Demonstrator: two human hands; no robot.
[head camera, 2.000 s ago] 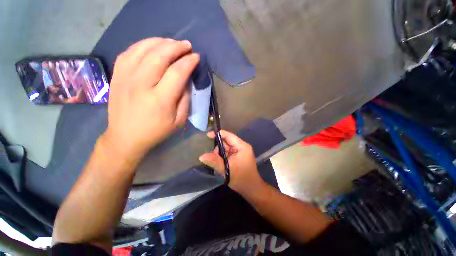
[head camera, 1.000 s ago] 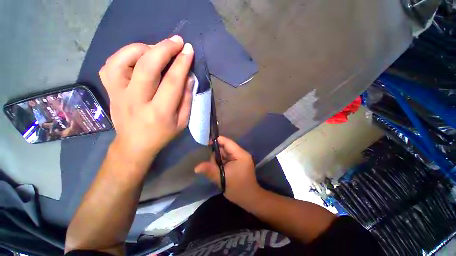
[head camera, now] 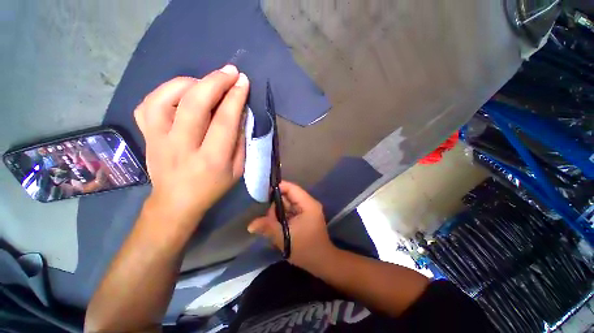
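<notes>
Dark navy cloth lies spread on the worn grey table. My left hand presses on it, fingertips together, beside a curled pale blue flap. My right hand holds black tailor's shears, whose long narrow blades point up the view along the flap's right side, with the tip over the dark cloth. The blades look nearly closed. Part of the flap's upper edge is hidden by my left fingers.
A smartphone with a lit screen lies left of my left hand. Bunched dark cloth is at lower left. Beyond the table edge are a red item, blue metal bars and black glossy bagged items.
Over the last two seconds the phone has shifted lower in view and turned slightly. The pale flap shows more. The shears remain beside it, their tip now visible over the cloth.
</notes>
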